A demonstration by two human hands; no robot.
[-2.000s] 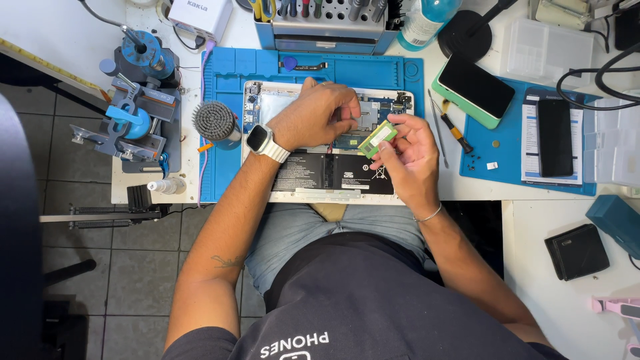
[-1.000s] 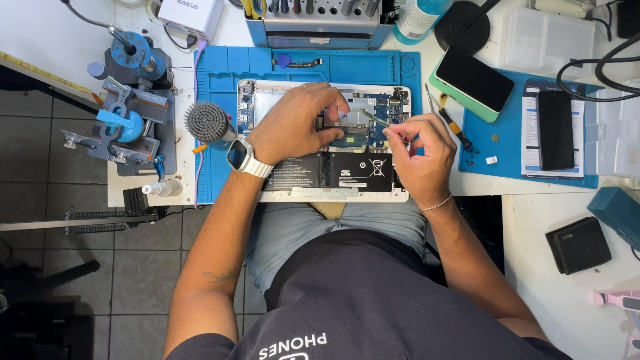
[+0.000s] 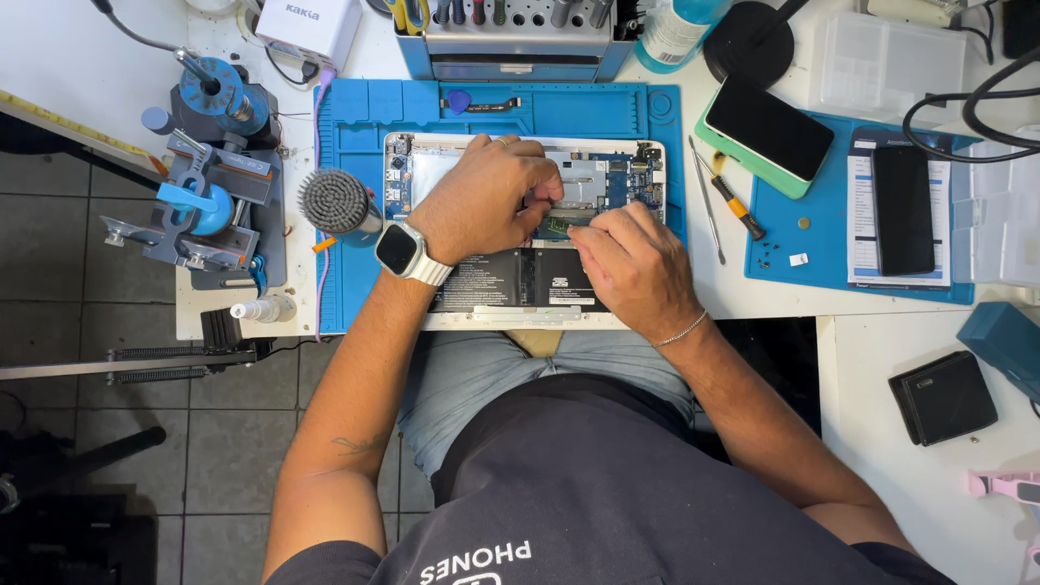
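Note:
An opened laptop base with a white frame [image 3: 650, 317] lies on a blue silicone repair mat [image 3: 349, 276], its circuit board [image 3: 621, 180] along the far half and a black battery pack [image 3: 487, 280] nearest my body. My right hand [image 3: 634, 264] pinches a small green memory module [image 3: 557, 227] by its right end, low over the middle of the board. My left hand [image 3: 496, 195], with a watch on the wrist, reaches over the board from the left, fingertips bent close to the module's far side. Whether those fingertips hold anything is hidden.
A round bristle brush [image 3: 335, 201] stands left of the laptop. To the right lie a metal spudger [image 3: 708, 203], a screwdriver [image 3: 735, 203] and a phone on a green case [image 3: 768, 134]. Behind is a tool organizer [image 3: 520, 49]; a microscope-like clamp fixture [image 3: 203, 195] is far left.
The memory module, held up at the right of my left hand two seconds ago, is now lower and further left over the board. My right hand has moved left with it.

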